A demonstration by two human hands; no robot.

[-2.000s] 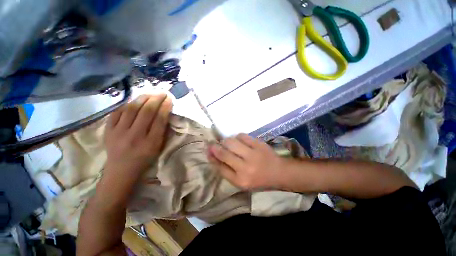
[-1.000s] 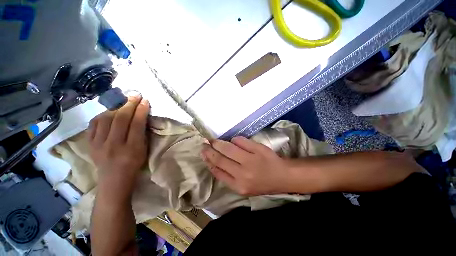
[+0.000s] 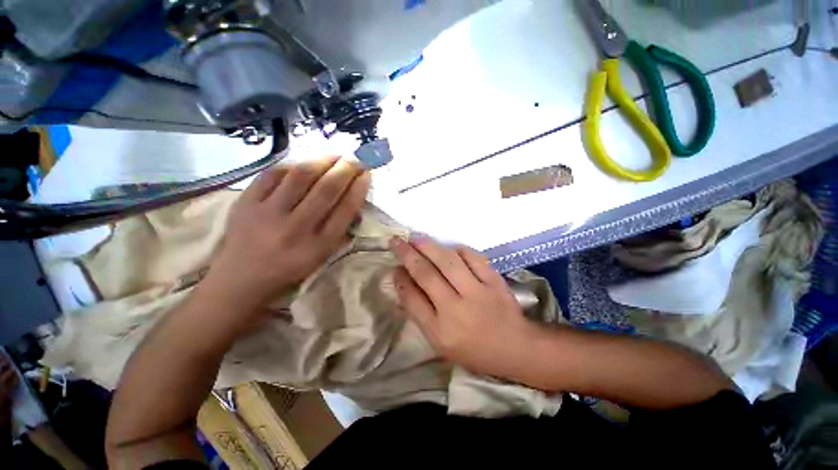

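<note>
A tan fabric piece [image 3: 358, 312] lies bunched in folds over the table's front edge. My left hand [image 3: 299, 211] presses flat on the fabric just below the needle area [image 3: 326, 115], its fingertips beside a grey-blue cap [image 3: 374, 152]. My right hand [image 3: 459, 298] rests on the fabric's right part, its thumb and fingertips on the cloth near the table edge. A short strip of the fabric edge shows between the hands. The needle itself is hidden in glare and behind machine parts.
Scissors with yellow and green handles [image 3: 634, 119] lie right of the needle on the white table [image 3: 478, 101]. A ruler-marked edge [image 3: 588, 237] runs along the front. Tan and white pieces [image 3: 726, 275] lie at right near a blue crate [image 3: 818, 294]. Cardboard [image 3: 262, 427] is below.
The view has shifted, so machine and scissors sit differently in the picture. The long fabric edge strip that stretched above my right hand has shortened, drawn toward my left hand.
</note>
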